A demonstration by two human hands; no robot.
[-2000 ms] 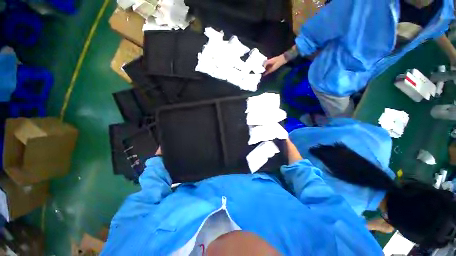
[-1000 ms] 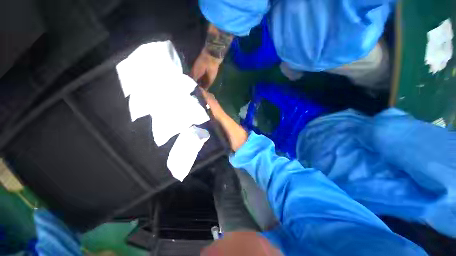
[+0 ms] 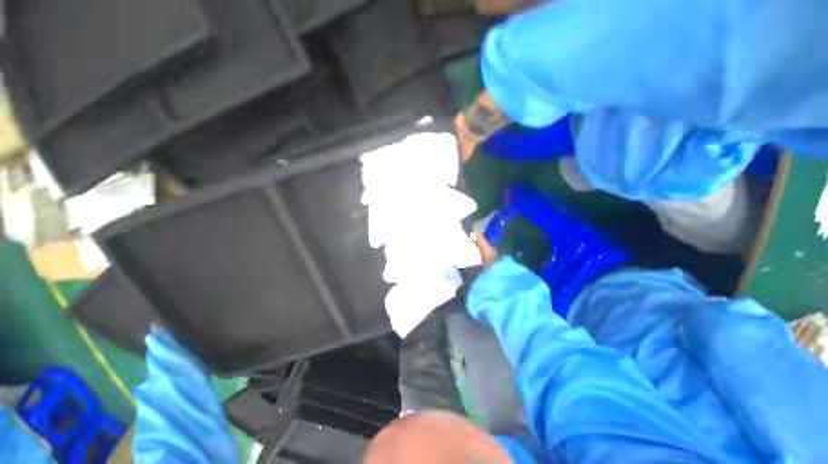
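Observation:
A black divided tray (image 3: pixel 236 272) is held tilted in front of me, with a centre rib and raised rim. Overlapping white pouches (image 3: pixel 418 217) lie in a row at its right end. My right hand (image 3: pixel 486 247) grips the tray's right edge, its fingers partly hidden. My left sleeve (image 3: pixel 177 399) reaches the tray's left edge; my left hand is almost wholly hidden there, so its grip cannot be told. Another person's hand (image 3: pixel 474 127) is at the tray's far right corner.
More black trays (image 3: pixel 227 72) are piled beyond, and others (image 3: pixel 336 390) lie below the near edge. White pieces (image 3: pixel 113 199) show at the far left. A blue stool (image 3: pixel 563 245) stands right, beside people in blue smocks. A green bench (image 3: pixel 799 236) is at the right edge.
The view has swung from the earlier frames. The held tray has moved away from me, over the tray pile. The other person's hand stays by its far right corner. My right hand keeps its edge.

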